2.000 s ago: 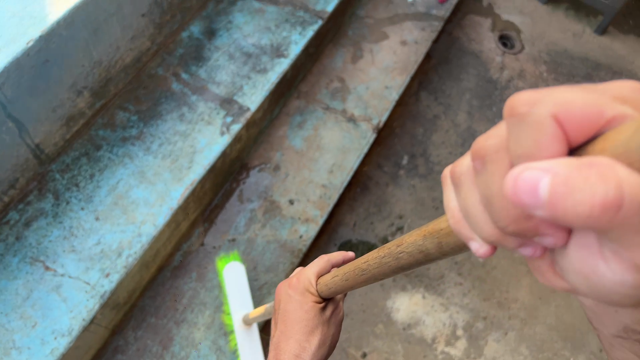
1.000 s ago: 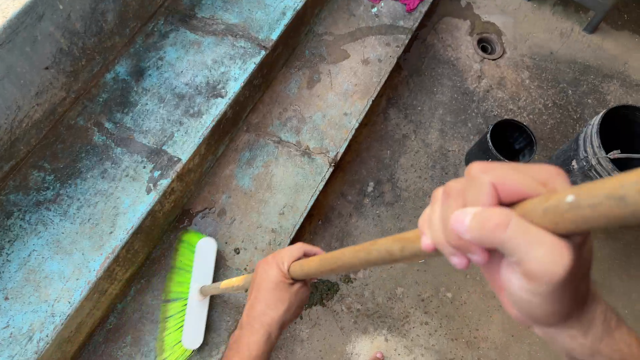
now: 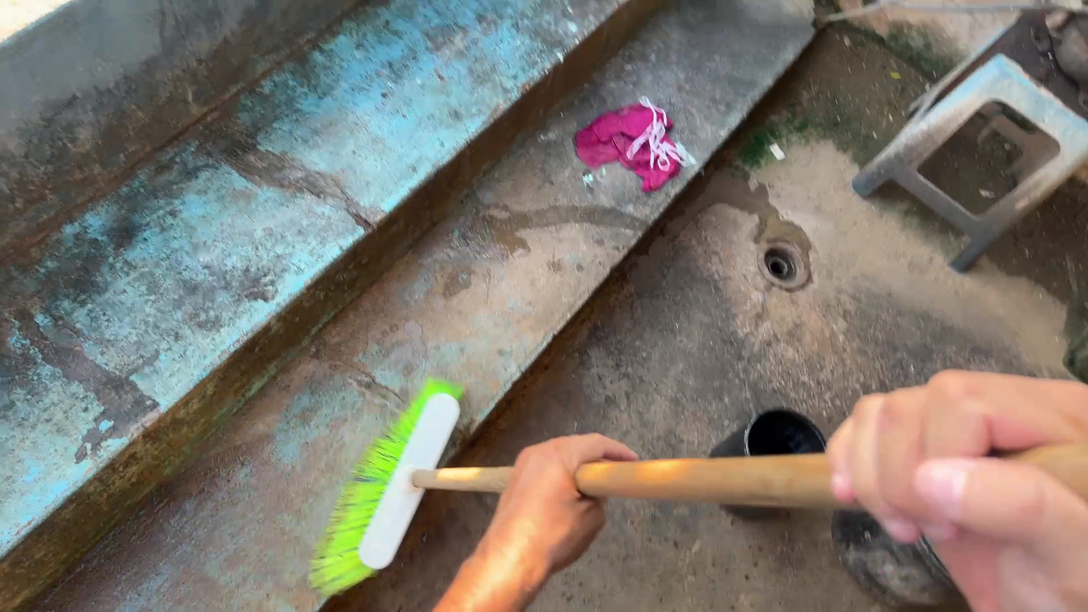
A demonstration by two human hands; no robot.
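Note:
A push broom with a white head [image 3: 410, 484] and bright green bristles [image 3: 374, 493] lies over the lower concrete step [image 3: 501, 306], near its edge. Its wooden handle [image 3: 714, 480] runs to the right across the view. My left hand [image 3: 557, 497] is wrapped around the handle not far from the broom head. Higher up the handle, at the right edge, my right hand [image 3: 969, 484] grips it, closer to the camera. The bristle tips look slightly blurred.
The upper step [image 3: 212, 280] has worn blue paint. A pink cloth [image 3: 625, 140] with white strings lies on the lower step. On the concrete floor are a drain hole [image 3: 779, 264], a black bucket [image 3: 782, 433], another dark container [image 3: 888, 557] and a plastic stool [image 3: 986, 153].
The view has shifted, bringing the whole pink cloth and more of the stool into sight. The broom head is now farther up along the lower step, with both hands still on the handle.

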